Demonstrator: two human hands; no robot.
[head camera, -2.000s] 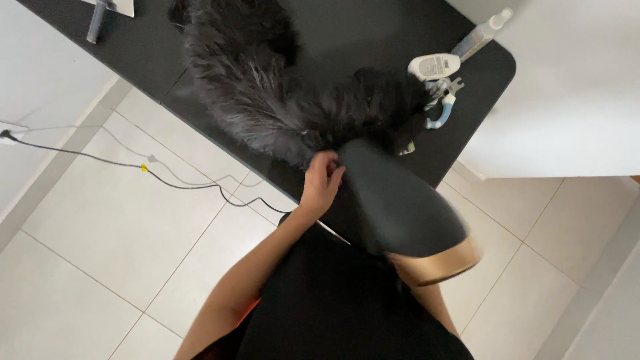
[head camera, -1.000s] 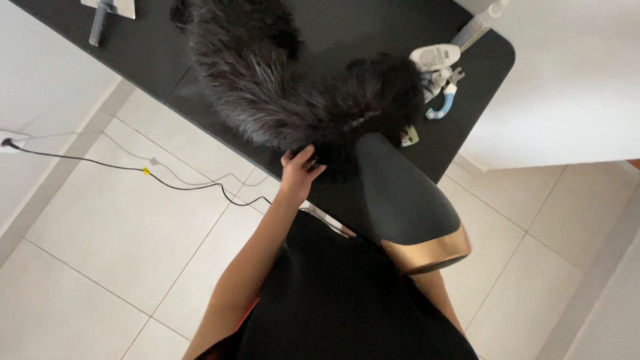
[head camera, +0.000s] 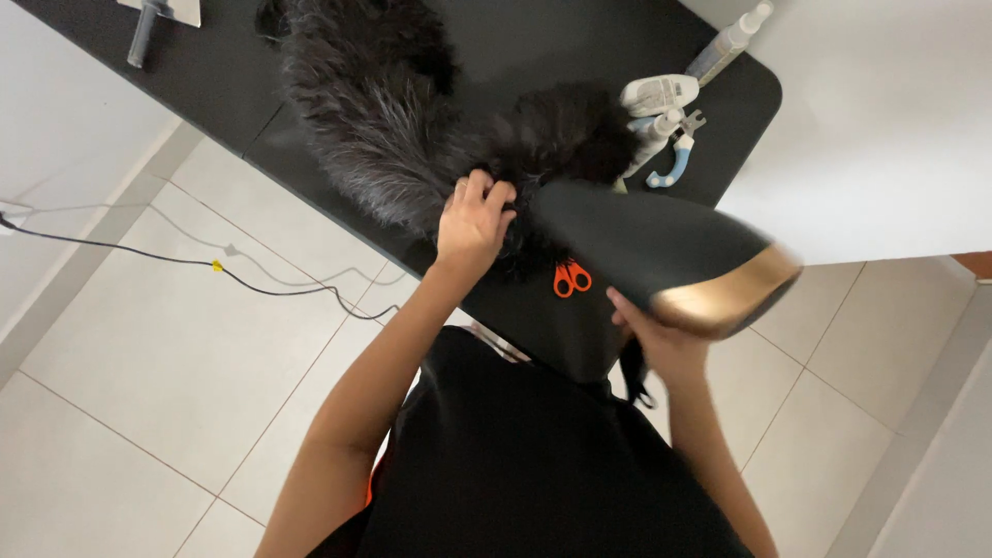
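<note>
A dog with long black fur (head camera: 364, 116) lies on the black tabletop (head camera: 535, 325). My left hand (head camera: 474, 221) rests on its fur near the table's front edge, fingers bent into the coat; whether they grip it I cannot tell. In my right hand (head camera: 670, 349) is a black hair dryer with a gold band (head camera: 659, 240), its nozzle pointing at the fur just right of my left hand. The grip is mostly hidden behind the dryer's body. Orange-handled scissors (head camera: 572, 279) lie below the nozzle, their blades hidden by fur.
A white bottle (head camera: 659, 94), two spray bottles (head camera: 728, 45) (head camera: 657, 139) and blue-handled nail clippers (head camera: 673, 163) are at the table's right end. A comb-like grey tool (head camera: 141, 35) lies at the upper left. A black cable (head camera: 271, 293) runs from the wall socket toward me.
My left hand has moved from the table's edge further onto the fur. The dryer has swung up to the right, and the orange scissors and my right hand now show.
</note>
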